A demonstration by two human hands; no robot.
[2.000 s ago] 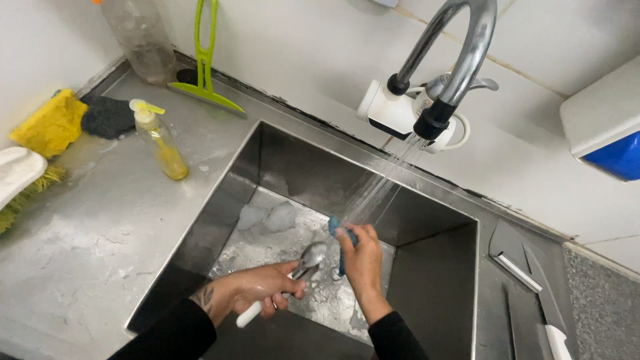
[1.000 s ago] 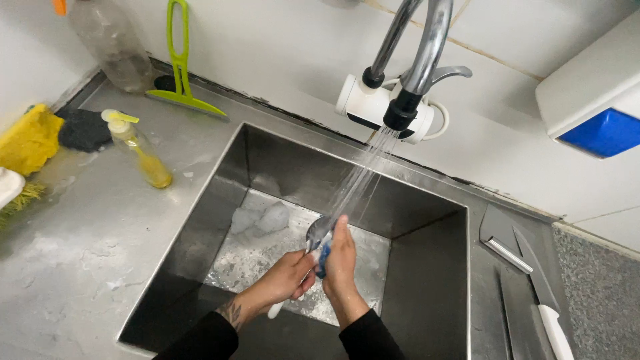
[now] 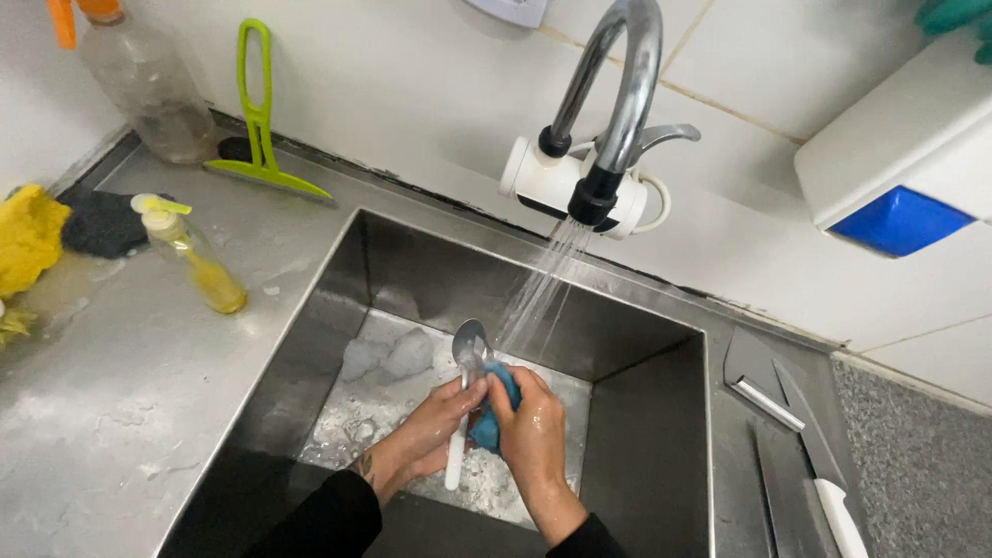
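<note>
Over the steel sink [image 3: 649, 434], my left hand [image 3: 434, 430] grips a metal spoon with a white handle [image 3: 456, 461], its bowl tilted up toward the tap. A second piece of cutlery seems to lie against the spoon, but its kind is unclear. My right hand [image 3: 533, 418] holds a blue sponge or cloth [image 3: 504, 391] close beside the spoon. Water [image 3: 546, 291] runs from the chrome faucet [image 3: 620, 101] and falls just behind the spoon's bowl. A greyish cloth-like lump [image 3: 395, 355] lies on the wet sink floor.
Left of the sink stand a pump bottle with yellow liquid [image 3: 203, 271], a green squeegee [image 3: 262, 147] and a clear spray bottle [image 3: 159, 93], near yellow [image 3: 29, 236] and dark cloths [image 3: 107, 225]. A white-handled knife [image 3: 838, 515] and a metal blade with a rolled edge [image 3: 767, 401] lie to the right.
The spoon is turned more upright than two seconds ago, and shows more plainly than one second ago, when my hands were closed around it. The blue sponge or cloth is now in fuller view.
</note>
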